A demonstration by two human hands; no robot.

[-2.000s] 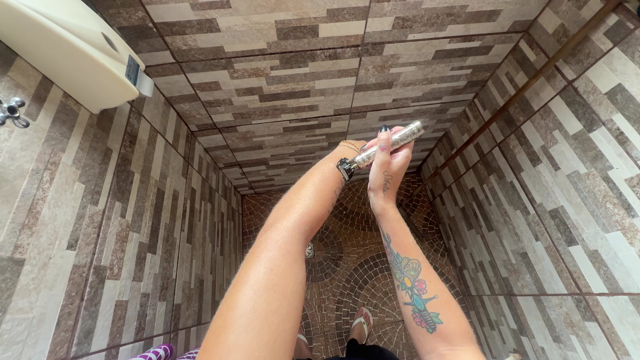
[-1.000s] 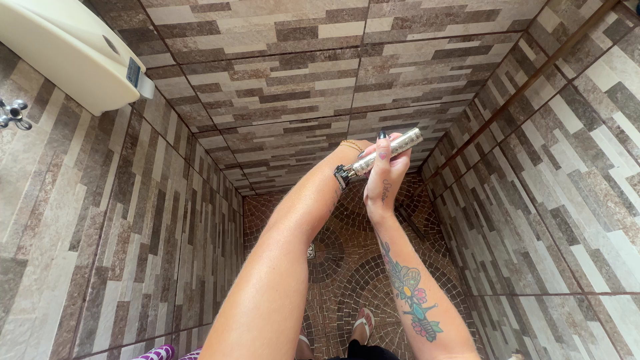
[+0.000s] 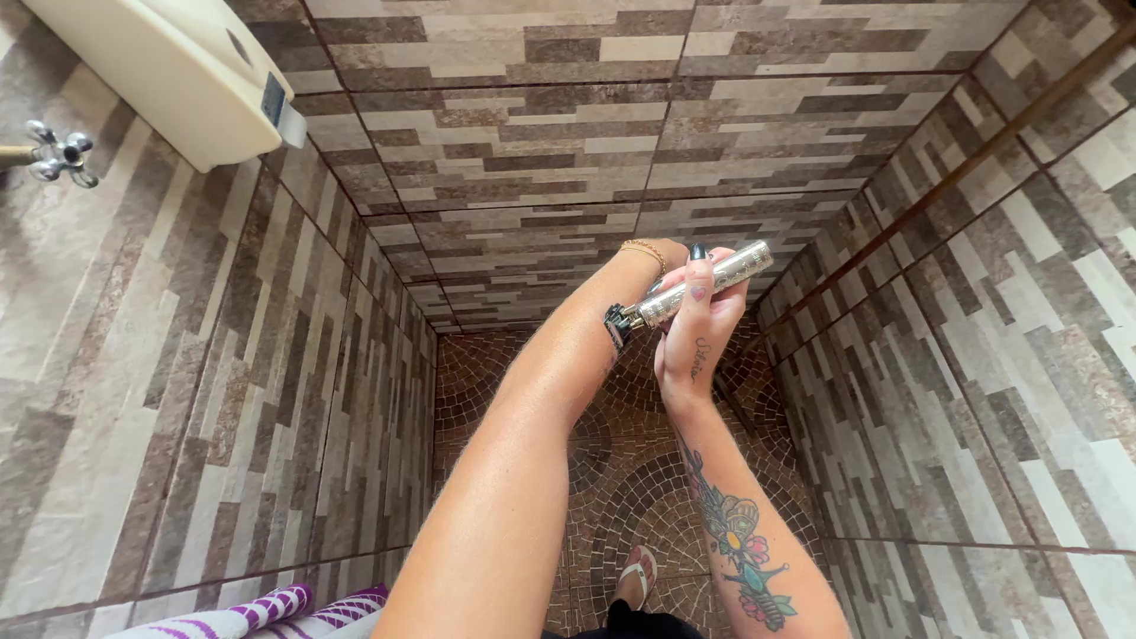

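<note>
My right hand (image 3: 701, 311) is closed around the engraved metal body of a cordless hair trimmer (image 3: 710, 284), thumb on top. A black guard comb (image 3: 617, 327) at the trimmer's lower left end rests against my left forearm, between wrist and elbow. The arm stretches forward, with gold chain bracelets (image 3: 643, 253) at the wrist. My left hand (image 3: 670, 253) bends away behind the trimmer and my right hand; most of its fingers are hidden, and I cannot tell whether it holds anything.
A cream wall dispenser (image 3: 169, 80) and a chrome tap handle (image 3: 62, 153) are at upper left. Purple-and-white cloth (image 3: 257, 612) lies at lower left. Tiled walls stand close around. Below, a foot in a white flip-flop (image 3: 637, 577) stands on the mosaic floor (image 3: 612, 515).
My right hand has moved the trimmer a short way along my left forearm, from near the wrist toward the elbow. The trimmer stays in my grip.
</note>
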